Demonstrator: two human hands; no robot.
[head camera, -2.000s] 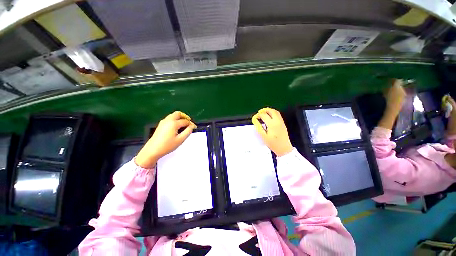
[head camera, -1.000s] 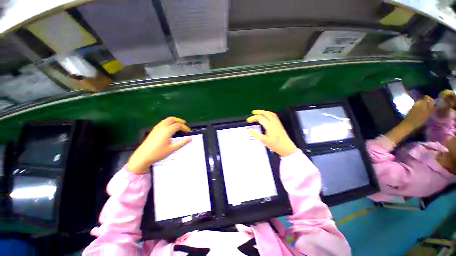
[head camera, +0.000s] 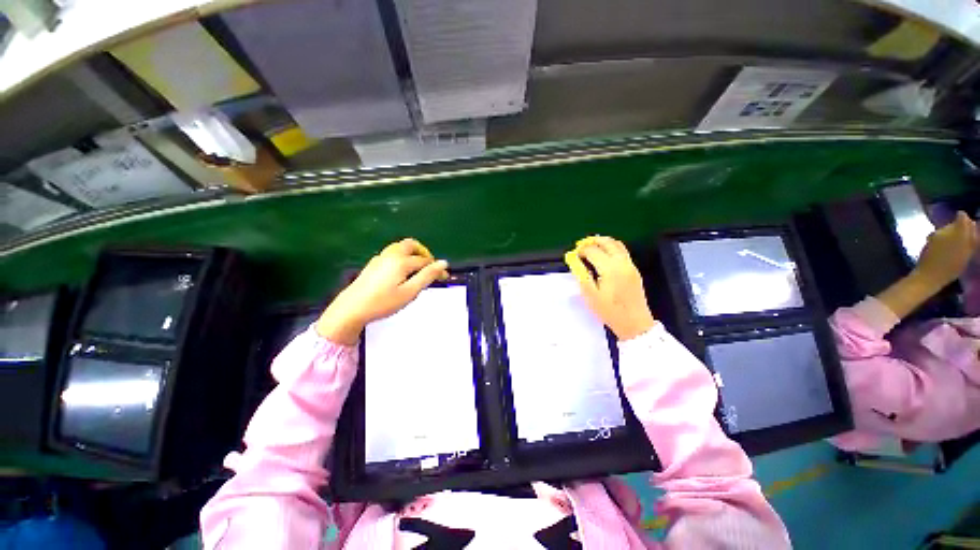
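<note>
Two tablets lie side by side in a black tray (head camera: 489, 476) in front of me. The left tablet (head camera: 420, 376) and the right tablet (head camera: 562, 360) both show white screens, with small white marks near their lower edges. My left hand (head camera: 389, 288) is at the top left corner of the left tablet, fingers bent. My right hand (head camera: 613, 285) is at the top right corner of the right tablet, fingers curled. Yellow finger cots cover some fingertips. Neither hand holds anything. The exact fingertip contact with the glass is unclear.
A tray with two tablets (head camera: 746, 271) stands right of mine, and dark trays (head camera: 137, 295) stand at left. Printed sheets (head camera: 467, 59) hang above the green bench (head camera: 484, 215). Another person's pink sleeve (head camera: 897, 371) and hand are at far right.
My fingers were more spread a second ago and are now more curled at the top corners. The view has shifted, moving the scene rightward. The other person's hand is further right.
</note>
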